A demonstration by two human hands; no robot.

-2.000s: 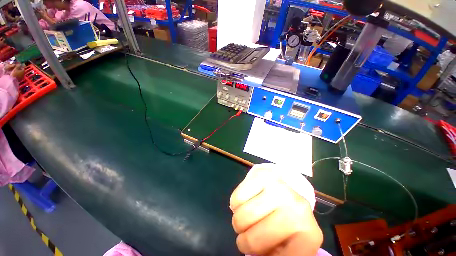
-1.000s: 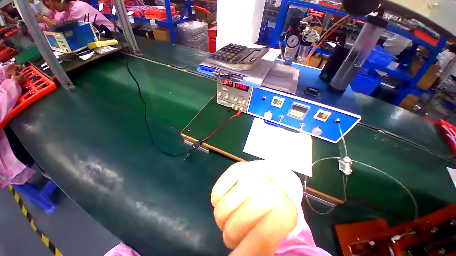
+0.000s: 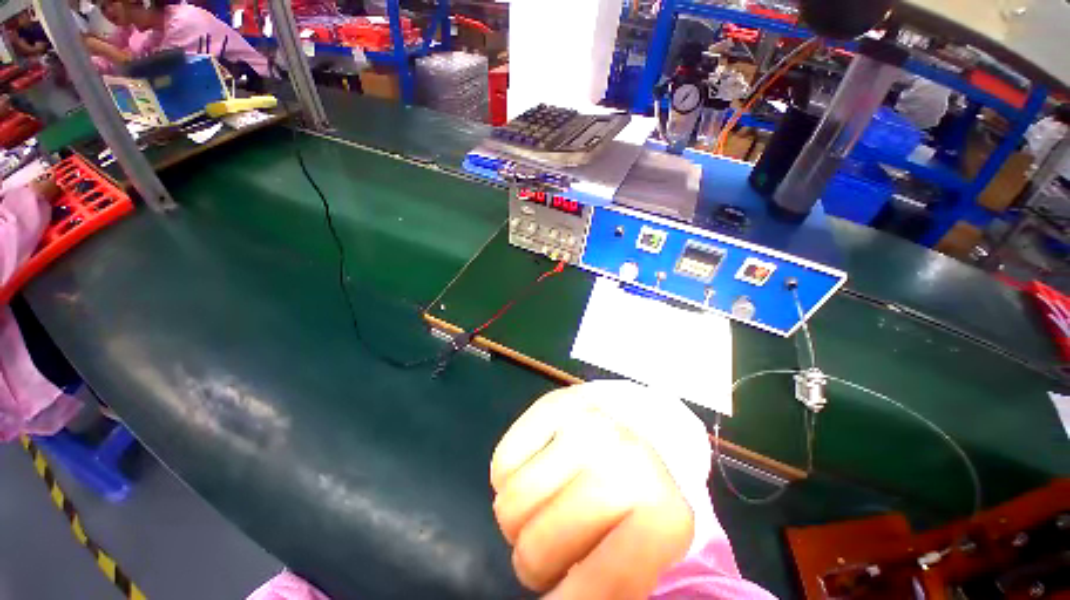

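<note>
My right hand (image 3: 593, 492) is a closed fist, large and overexposed, at the bottom centre; no object shows in it, and its palm side is hidden. A pink sleeve lies behind it. My left hand is out of the picture; only a bit of pink sleeve (image 3: 289, 586) shows at the bottom edge. Beyond the fist, a white sheet (image 3: 652, 347) lies on a green board (image 3: 516, 307) before the blue control box (image 3: 716, 267). The grey power supply (image 3: 548, 223) shows red digits. The orange-red fixture (image 3: 851, 551) is cut off at the lower right.
A clear tube (image 3: 927, 420) with a small fitting (image 3: 810, 389) loops from the blue box to the fixture. Red and black leads (image 3: 512, 305) cross the board edge. A calculator (image 3: 563, 131) sits on the equipment. At left, a person in pink is by a red tray (image 3: 80, 205).
Over the two seconds my right fist has moved left, showing more pink sleeve behind it. Since one second ago it has barely moved. The bench items stay put.
</note>
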